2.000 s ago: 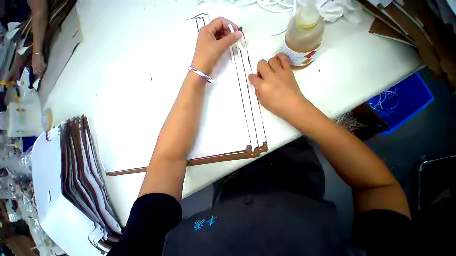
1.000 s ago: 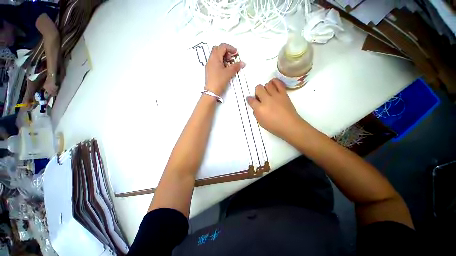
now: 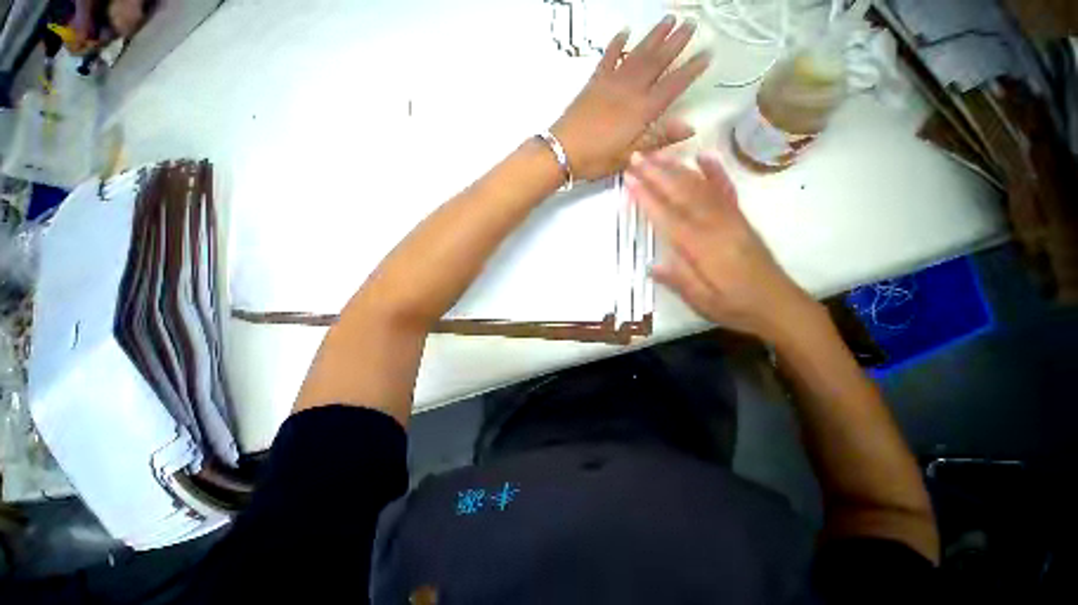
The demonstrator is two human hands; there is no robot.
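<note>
Overlapped white panels [image 3: 390,225] with thin brown edges lie on the white tabletop in front of me. My left hand [image 3: 627,109] lies flat on their upper right part, fingers spread, holding nothing visible. My right hand [image 3: 707,242] is blurred, at the right margin of the panels, fingers apart, its fingertips close to or touching my left hand's heel. Narrow dark and white lines [image 3: 635,266] run down the panels' right edge below my hands. No cord shows in either hand.
A glue bottle [image 3: 783,116] stands right of my hands. White cord [image 3: 747,26] lies behind it. Brown and white pieces [image 3: 963,130] are piled at right. A blue bin [image 3: 928,317] sits below the table edge. A fanned panel stack [image 3: 166,296] lies at left. Part of a person shows top left.
My left hand has opened from a pinch and flattened on the panels. My right hand has moved in beside it, fingers extended. The view has shifted.
</note>
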